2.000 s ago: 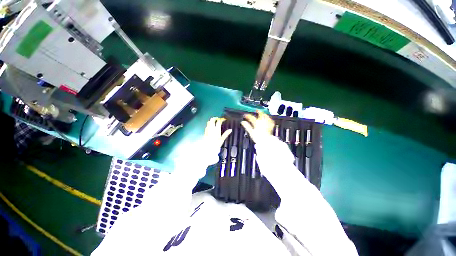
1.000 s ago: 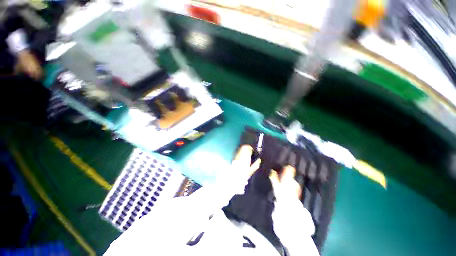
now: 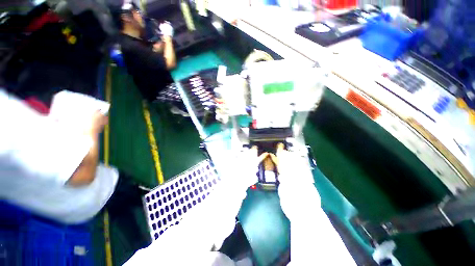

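The press machine (image 3: 272, 98), white with a green label, stands straight in front of me. Both my hands reach to the fixture under its head. My left hand (image 3: 255, 157) is at the left side of the brown-orange block (image 3: 269, 164), and my right hand (image 3: 281, 155) is at its right side. The fingers are small and blurred, and whether they hold a unit cannot be told. The black area under the press head is partly hidden by my hands.
A parts tray (image 3: 182, 196) with rows of dark ovals lies left of my arms. A person in white (image 3: 57, 156) stands at the left with papers. A person in black (image 3: 146, 57) sits beyond the press. A metal post (image 3: 416, 221) is at the lower right.
My view has turned left to face the press. Both hands have moved from the black grooved tray to the press fixture. The grooved tray has left the view.
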